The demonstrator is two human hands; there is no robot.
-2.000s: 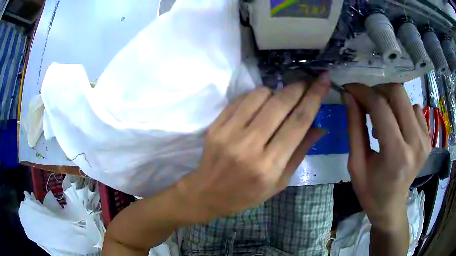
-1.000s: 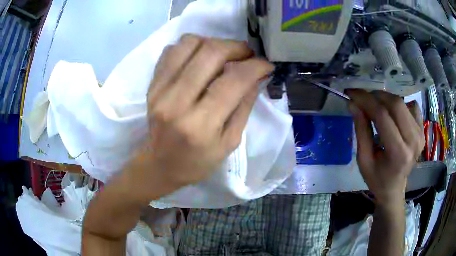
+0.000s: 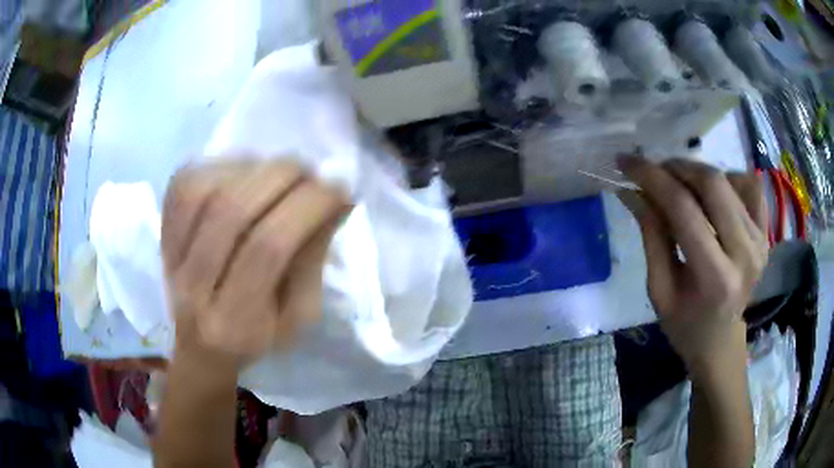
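Note:
White cloth (image 3: 402,283) lies heaped left of the needle area and hangs over the table's front edge. The overlock machine (image 3: 411,87) has a grey-white head with a purple-green label. My left hand (image 3: 251,251) is blurred over the cloth, fingers bent; whether it grips cloth is unclear. My right hand (image 3: 700,238) is right of the needle area, its fingertips closed on a slim metal tool (image 3: 604,176), which is blurred and mostly hidden in the fingers. The needle area (image 3: 425,169) is dark and partly covered by cloth.
A blue plate (image 3: 549,251) with a dark hole lies before the machine. Ribbed tension knobs (image 3: 572,62) stand in a row above. Red-handled scissors (image 3: 779,203) and a dark grey pouch (image 3: 785,274) are at right. White pieces (image 3: 105,443) lie at lower left.
My left hand has moved left, away from the needle area. The tool in my right hand has come away from the needle area. The view has shifted, moving the machine left in the picture.

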